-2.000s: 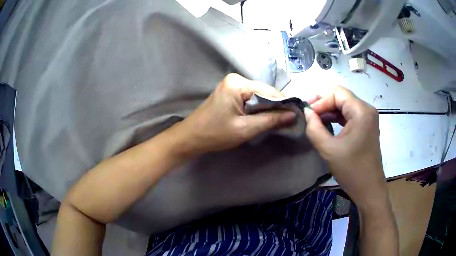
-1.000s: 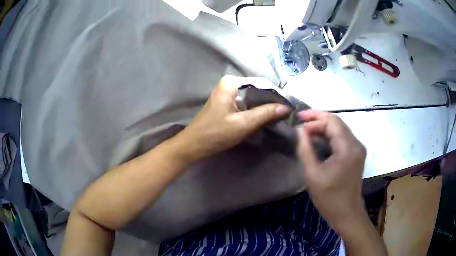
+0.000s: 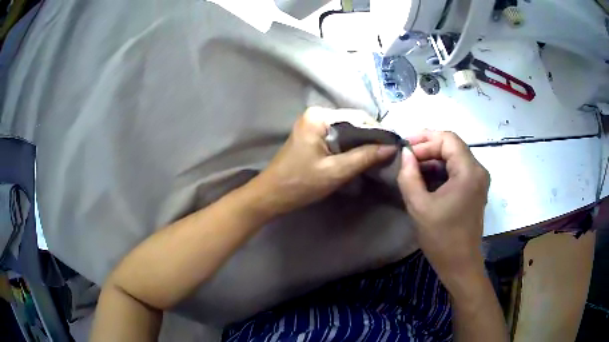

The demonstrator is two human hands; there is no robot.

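Observation:
A large grey-beige garment panel covers the left and middle of the table and drapes over the lap. My left hand pinches its seam edge, where a dark brown strip of cloth shows folded up between thumb and fingers. My right hand pinches the right end of the same edge between thumb and fingertips, close to the left thumb. The fingers hide what exactly lies between the right fingertips.
The white sewing machine head stands above, with the round needle plate under it. Right of it lie a small ridged metal disc, a pale knob and red-handled thread snips. Blue striped clothing is below.
My right hand moved away from the left thumb, lower and blurred, then back up against the edge. The dark strip shows wider than two seconds ago. The camera view shifted slightly.

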